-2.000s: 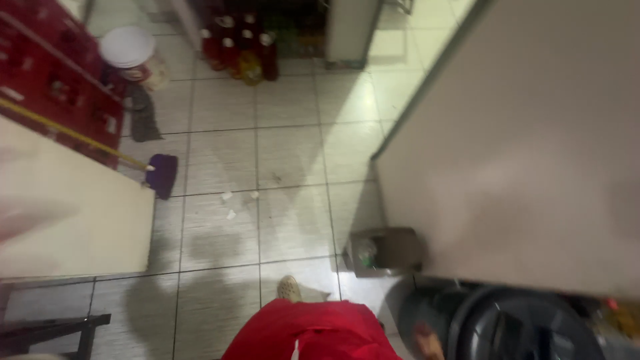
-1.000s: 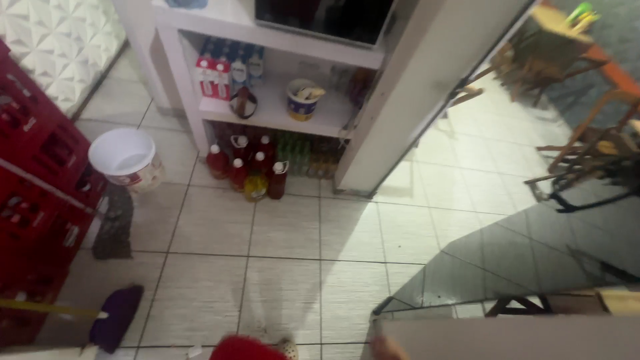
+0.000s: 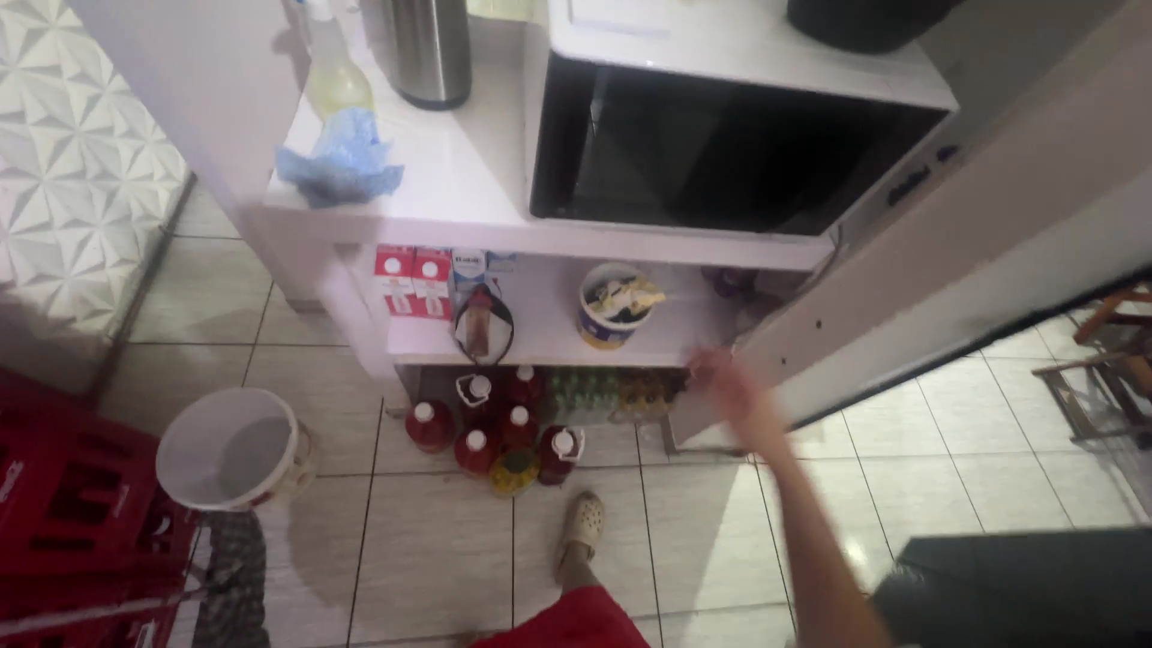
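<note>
My right hand (image 3: 724,382), blurred, reaches forward near the right front edge of the white shelf (image 3: 540,346); I cannot tell whether its fingers touch anything. Left of it on that shelf stands a plastic tub (image 3: 615,306) with yellow and dark contents. Red-and-white cartons (image 3: 414,283) and a dark-rimmed round object (image 3: 484,326) are farther left. On the floor below are several jugs of red liquid (image 3: 474,450), one with yellow liquid (image 3: 515,470), and small bottles (image 3: 585,389). My left hand is out of view.
Above are a microwave oven (image 3: 711,153), a steel flask (image 3: 429,49), a spray bottle (image 3: 337,81) and a blue cloth (image 3: 342,160). A white bucket (image 3: 229,450) and red plastic crates (image 3: 72,495) stand at left. A wall edge (image 3: 900,234) is at right.
The view has moved forward to the shelf unit, and its top has come into view. My right arm now extends toward the lower shelf's right side.
</note>
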